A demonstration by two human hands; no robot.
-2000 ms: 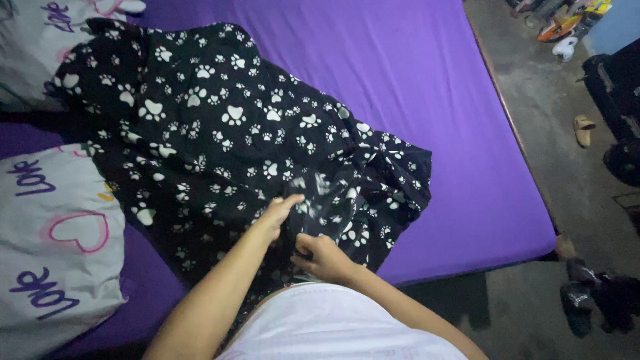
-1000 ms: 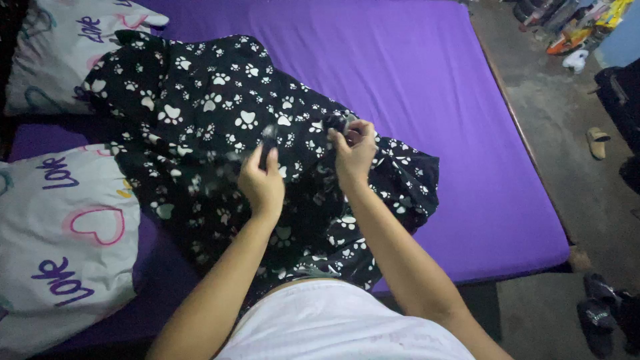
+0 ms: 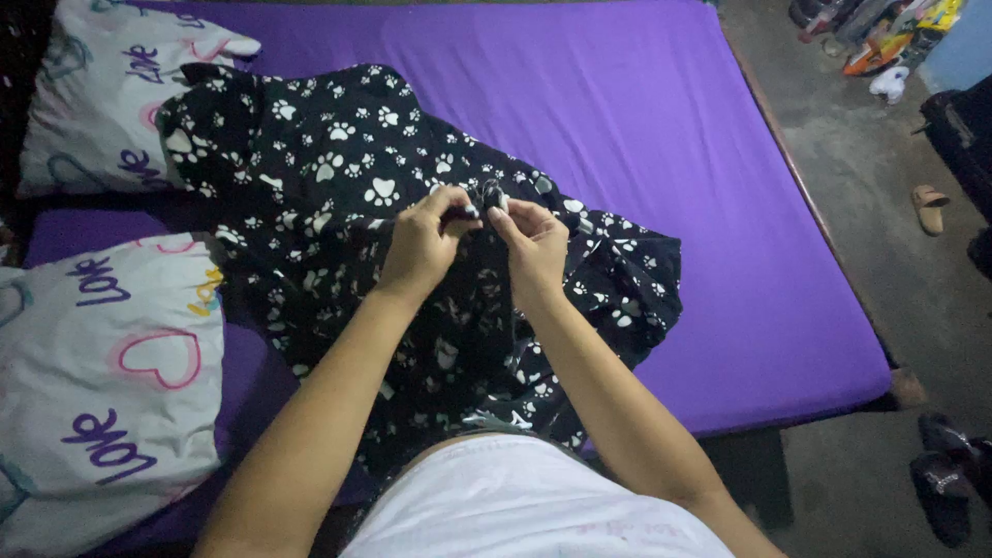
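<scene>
A black fabric with white paw prints (image 3: 333,167) lies spread and wrinkled over a bed with a purple sheet (image 3: 620,116). Near its middle, my left hand (image 3: 430,236) pinches a gathered dark bit of the fabric between thumb and fingers. My right hand (image 3: 535,244) grips a bunched part of the same fabric just beside it, thumb on top. The fingertips of both hands are close together, and cloth hangs below them toward my waist. What exactly lies between the fingertips is too small to tell.
Two white pillows with hearts and lettering, one at the upper left (image 3: 101,101) and one at the lower left (image 3: 163,310), rest on the bed. On the floor at right are a tan sandal (image 3: 928,209), dark footwear (image 3: 942,473), a black bag (image 3: 961,147) and plastic packages (image 3: 891,46).
My hands were low and close together two seconds ago, then farther up and apart over the fabric. Now they have come together again, holding the cloth near its middle.
</scene>
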